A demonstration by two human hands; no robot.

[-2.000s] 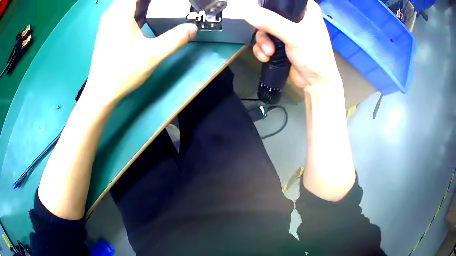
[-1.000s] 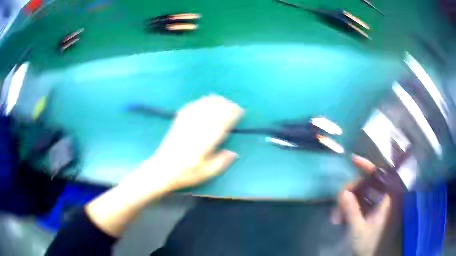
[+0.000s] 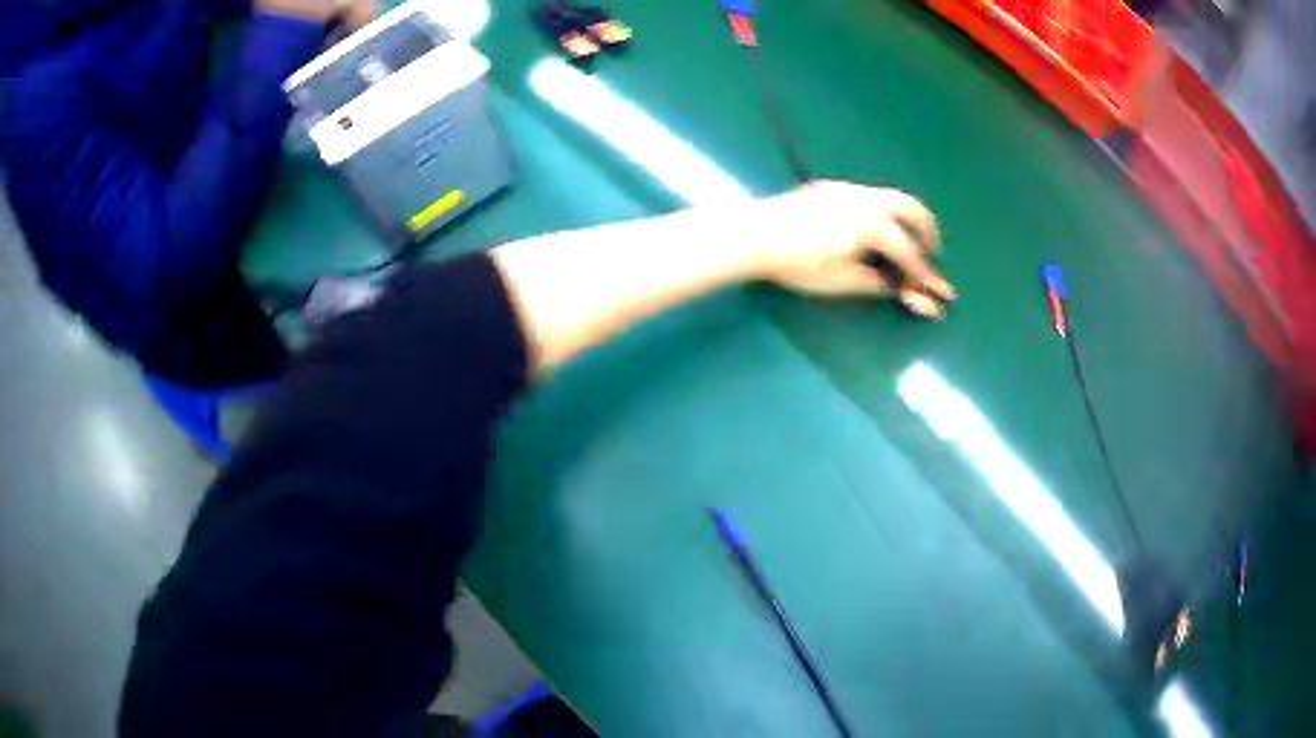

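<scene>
My left hand [image 3: 849,242] reaches across the green mat, palm down, with its fingers curled around a dark cable connector [image 3: 878,264] that is mostly hidden. A thin black lead [image 3: 784,123] runs from under this hand to a blue and red end at the top. My right hand is out of the picture. Another cable's blue-tipped lead [image 3: 779,613] lies nearer me and runs off the bottom edge.
A cable with a blue and red end [image 3: 1056,296] and blurred connector lies right. Black copper-tipped connectors [image 3: 583,29] lie at the top. A grey-white feeder box [image 3: 440,152] stands upper left beside a person in blue [image 3: 130,188]. Red bins [image 3: 1068,65] line the far edge.
The view has swung left along the bench. My left hand has moved from the near mat to the far green area. My right hand has left the picture.
</scene>
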